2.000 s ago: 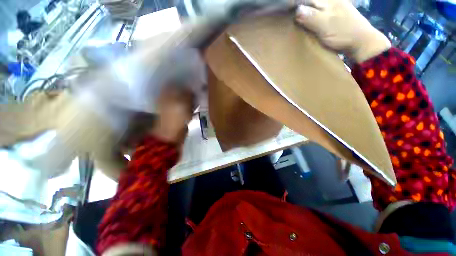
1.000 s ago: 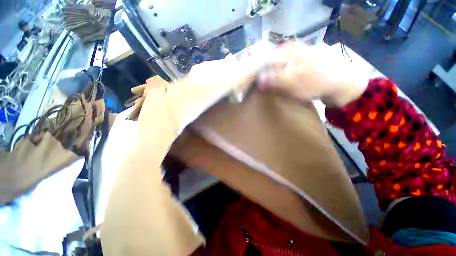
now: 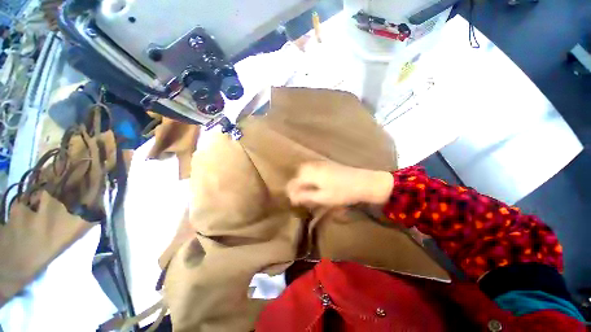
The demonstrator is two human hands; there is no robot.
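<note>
A brown bag body panel [image 3: 233, 188] lies bunched under the sewing machine head, its lower part hanging over the table's front edge against the red apron. A thin dark seam runs down the panel from the presser foot and needle area [image 3: 231, 131]. My right hand [image 3: 337, 186] rests on the panel right of the seam, fingers curled on a fold; the grip itself is hard to make out. My left hand does not show; the panel may cover it.
The white sewing machine head [image 3: 214, 32] with dark tension knobs [image 3: 217, 85] stands above. Brown stacked bag panels [image 3: 45, 227] with looped handles lie left. A red-handled tool [image 3: 382, 28] rests on the machine pillar. A white paper sheet [image 3: 431, 110] lies right.
The panel has come down from the air onto the machine bed, below the presser foot. My right hand has moved down and left. My left hand, seen blurred two seconds ago, is out of sight.
</note>
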